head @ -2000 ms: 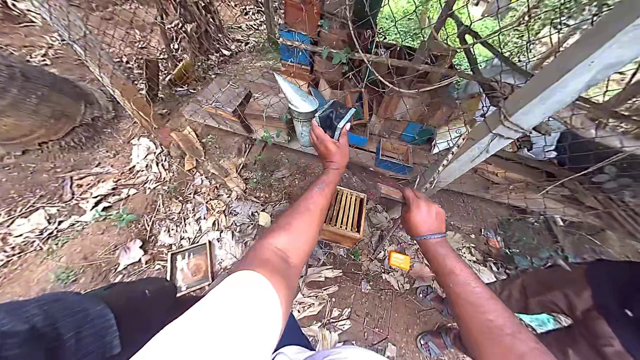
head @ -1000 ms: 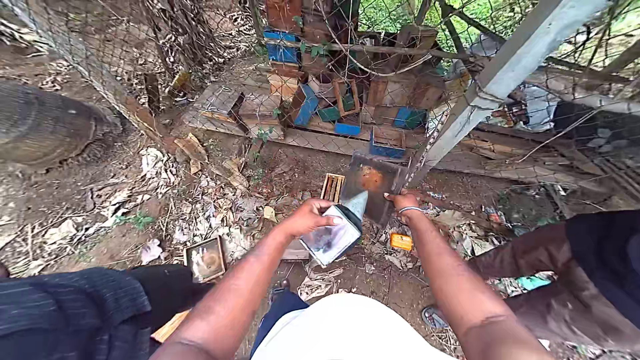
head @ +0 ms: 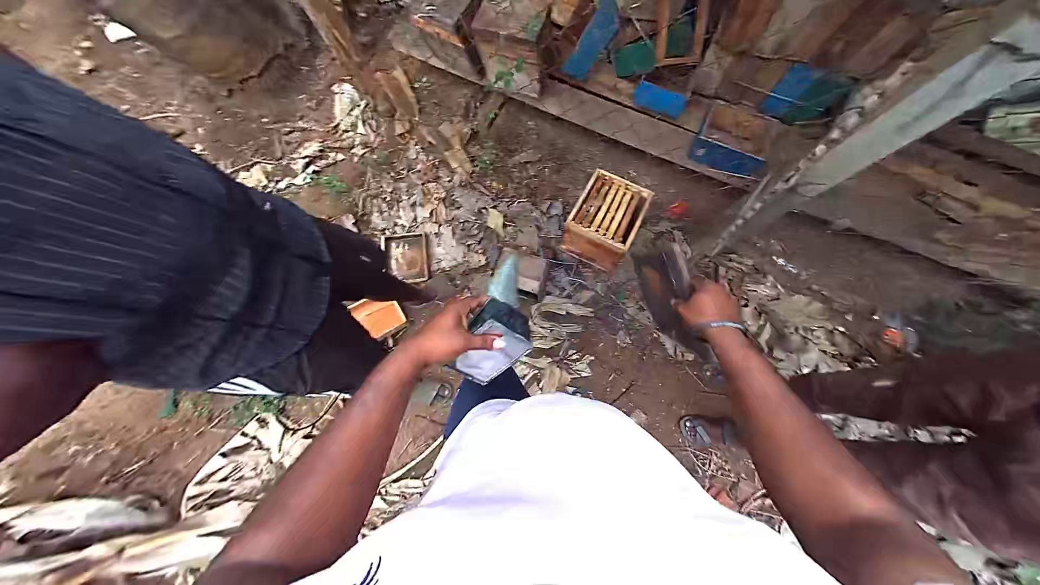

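Observation:
My left hand (head: 447, 333) grips a bee smoker (head: 497, 340) by its bellows, with the pale conical spout pointing away from me. In my right hand (head: 711, 313) is a dark flat panel (head: 662, 292), tilted and seen nearly edge-on; motion blurs it. Beyond and between my hands, a wooden hive box (head: 597, 244) stands on the ground without a lid. Several wooden frames (head: 609, 207) sit side by side inside it. The smoker's body is partly hidden behind the bellows.
One person in dark striped clothing (head: 162, 244) is close on my left; another's dark trousers (head: 934, 455) show at right. A small framed tray (head: 406, 257) and an orange-brown block (head: 378, 317) lie at left. Wooden planks (head: 601, 118) and a slanted post (head: 902, 130) stand ahead.
The smoker has come back toward my body. The panel, absent from my right hand two seconds ago, was lifted by one second ago and has since tilted and moved right of the hive box. The view has shifted downward.

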